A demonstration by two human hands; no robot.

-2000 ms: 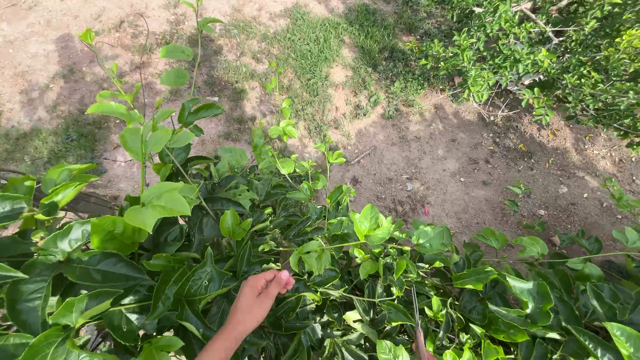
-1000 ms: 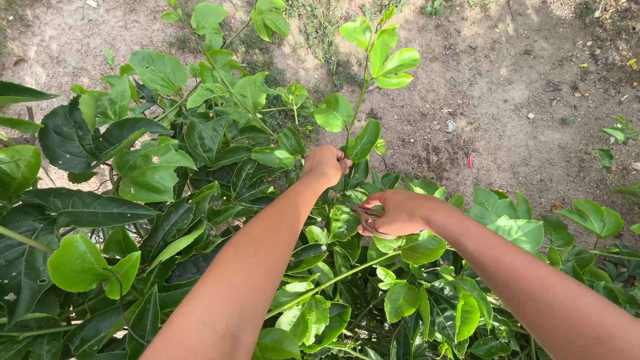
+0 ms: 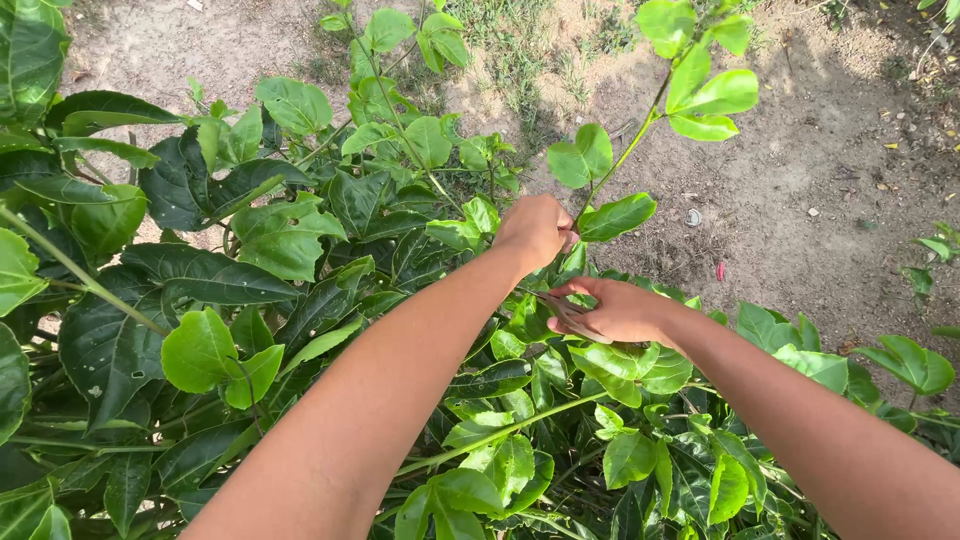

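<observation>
My left hand [image 3: 537, 229] is closed around the lower part of a green leafy shoot [image 3: 636, 140], which rises up and to the right from my fist. Just below and to the right, my right hand [image 3: 611, 309] holds a slim metal cutting tool [image 3: 571, 315], likely scissors or snips. Its tip points up-left among the leaves, beneath my left wrist, where its end is partly hidden. Broad glossy leaves of the vine [image 3: 487, 465] surround both hands.
Dense dark green foliage [image 3: 112, 337] fills the left and lower view. Beyond it lies bare sandy ground [image 3: 787, 202] with grass patches [image 3: 502, 67], a small pinkish-red scrap [image 3: 721, 271] and a pale round bit [image 3: 693, 217]. A long green stem [image 3: 517, 427] crosses below my hands.
Two seconds ago my left hand was alone above the leaves, with the tool at the lower edge; one second ago both hands had come together at the shoot. The view has shifted closer to the vine.
</observation>
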